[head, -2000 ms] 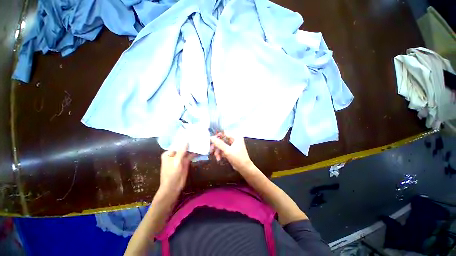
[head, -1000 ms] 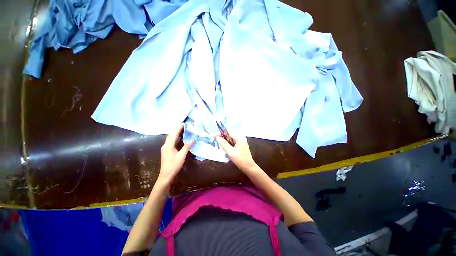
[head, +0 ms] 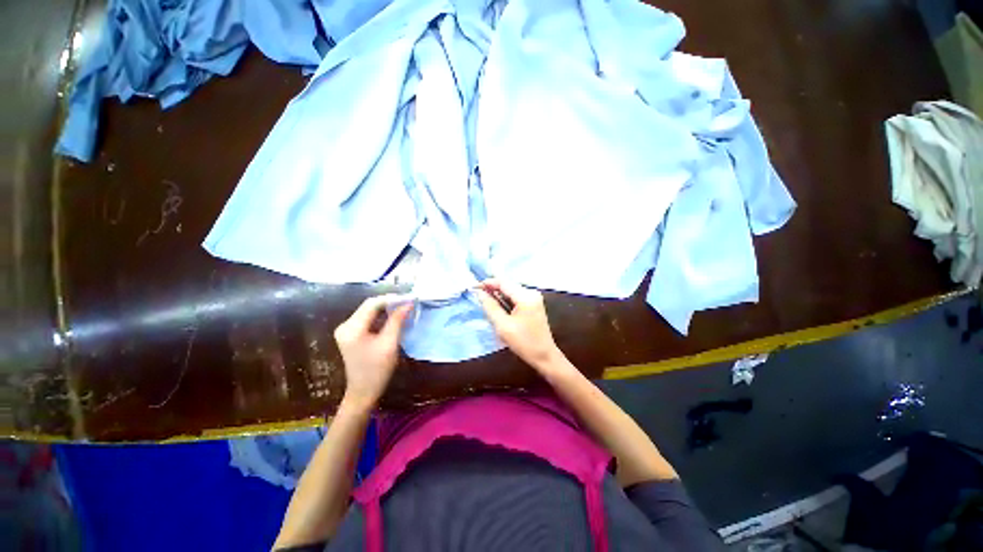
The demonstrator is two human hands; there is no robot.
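Observation:
A light blue shirt (head: pixel 582 183) lies spread on the dark brown table, almost white under glare. A cuff or sleeve end (head: pixel 453 329) of it lies near the table's front edge between my hands. My left hand (head: pixel 372 340) pinches its left side between thumb and fingers. My right hand (head: pixel 520 321) pinches its right side. Something small and dark red shows at my right fingers, perhaps the thread snips; the rest of it is hidden in the hand.
A crumpled blue shirt pile (head: pixel 199 38) lies at the upper left. Loose threads (head: pixel 167 205) lie on the table (head: pixel 270 361). A cream cloth bundle (head: pixel 936 178) is at the right end. A blue bin (head: pixel 162 491) with blue cloth stands below the near edge at left.
The sleeve end is spread flatter and lower between my hands. My left hand has moved slightly left and down from the cloth's middle. The view has shifted slightly.

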